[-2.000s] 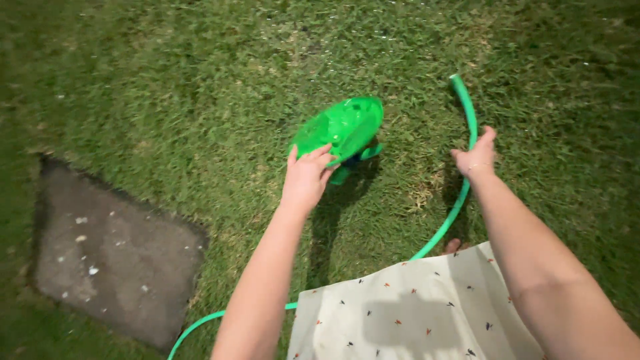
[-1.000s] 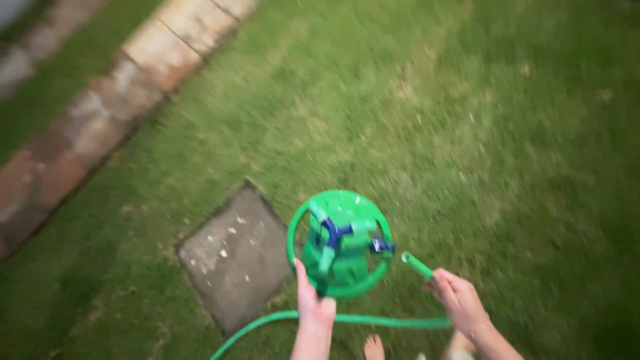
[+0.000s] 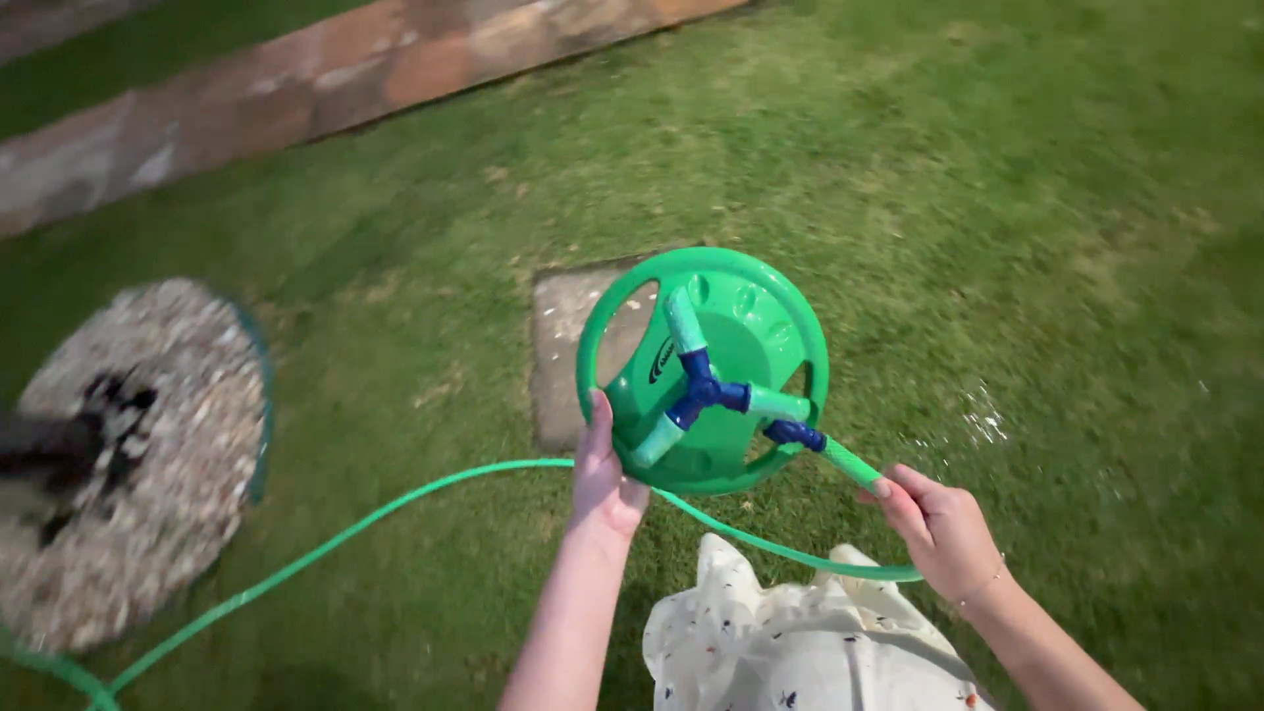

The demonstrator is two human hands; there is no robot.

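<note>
A green plastic lawn sprinkler [image 3: 736,341] with a round base and a three-armed blue and light green rotor is held above the grass. My left hand [image 3: 604,474] grips its lower left rim, thumb on top. In my right hand [image 3: 933,518] is the end part of a green garden hose [image 3: 851,462], its tip against the blue inlet connector [image 3: 793,434] at the base's lower right. From my right hand the hose loops below the sprinkler and runs off to the lower left.
Behind the sprinkler a square stone slab [image 3: 558,355] lies in the lawn. On the left, a round bed of pale chips [image 3: 212,395] surrounds a dark trunk. A brick or stone border [image 3: 326,84] crosses the upper left. Patterned pale clothing [image 3: 790,642] shows at the bottom.
The hose end, apart from the blue connector one second ago, now meets it. Two seconds ago my right hand was open beside the hose. The view has shifted and turned.
</note>
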